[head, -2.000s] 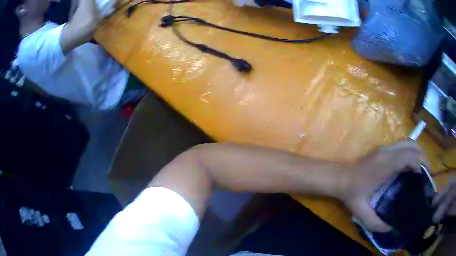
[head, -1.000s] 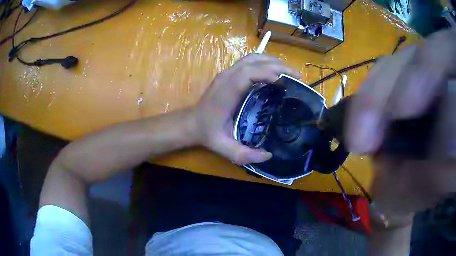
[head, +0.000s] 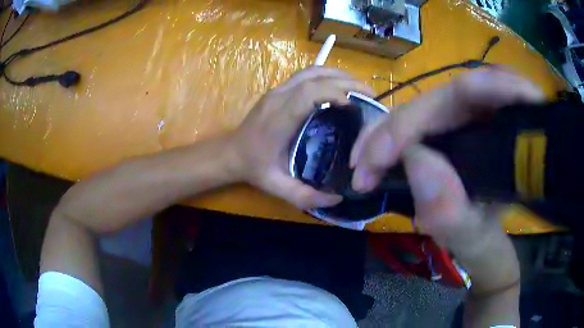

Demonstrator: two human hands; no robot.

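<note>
My left hand (head: 291,131) grips the white camera housing (head: 368,101) from its left side, with the thumb over the rim. The black inner part (head: 320,150) shows inside the shell. One white antenna (head: 325,50) projects above my left hand. My right hand (head: 442,154) is blurred and holds the thick dark electric screwdriver (head: 486,163), which has a yellow band. Its fingertips are over the housing's right half. The screwdriver's tip and the housing's right part are hidden behind my right hand.
A silver metal box (head: 371,29) with a small mechanism stands behind the housing. A black cable (head: 442,70) runs right from the housing. A black pigtail cable (head: 67,79) lies at the far left. A red item (head: 416,256) is below the orange bench's edge (head: 253,214).
Two seconds ago the housing was at the right edge of the view; now it is central. Since one second ago, my right hand's fingers have come over the housing, with the screwdriver still in the hand.
</note>
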